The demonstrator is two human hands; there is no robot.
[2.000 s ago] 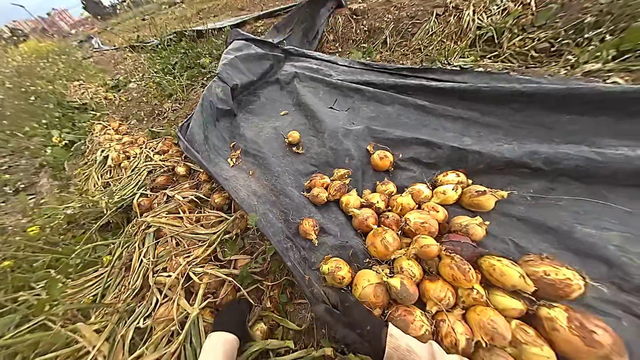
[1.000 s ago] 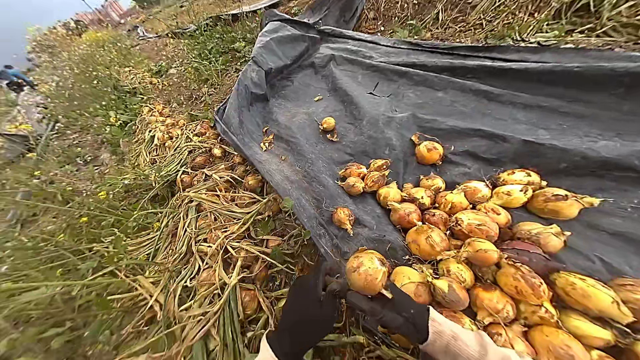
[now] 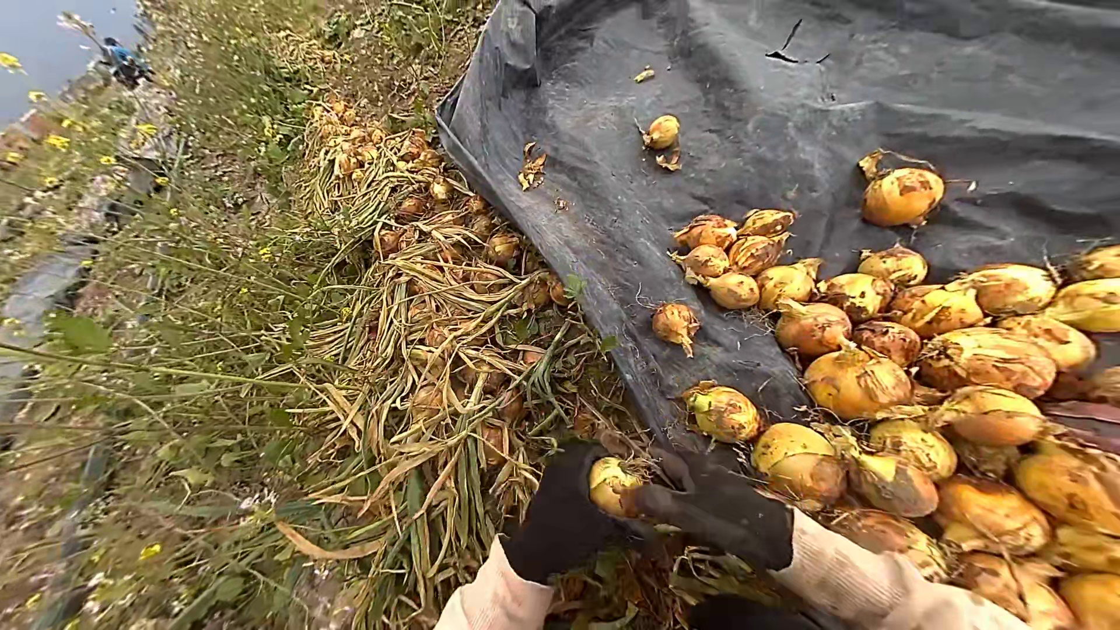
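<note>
Both my hands wear black gloves and meet at the bottom centre, by the edge of a dark plastic sheet (image 3: 595,210). Between them is a yellow onion (image 3: 614,486). My left hand (image 3: 564,516) closes around its left side, while my right hand (image 3: 722,507) has its fingers on the right side of it. Just above my right hand, an onion with a greenish top (image 3: 723,413) lies on the sheet. A pile of loose yellow onions (image 3: 857,383) covers the sheet's lower right.
Left of the sheet runs a row of onions with long dried leaves (image 3: 437,306). Weeds with yellow flowers (image 3: 219,262) grow farther left. A few single onions (image 3: 903,196) and a scrap of dry skin (image 3: 531,166) lie on the sheet. A figure in blue (image 3: 124,63) is far off, upper left.
My hands were apart two seconds ago; one second ago they held a larger onion above the sheet's edge. Now they hold a smaller one. The view has shifted.
</note>
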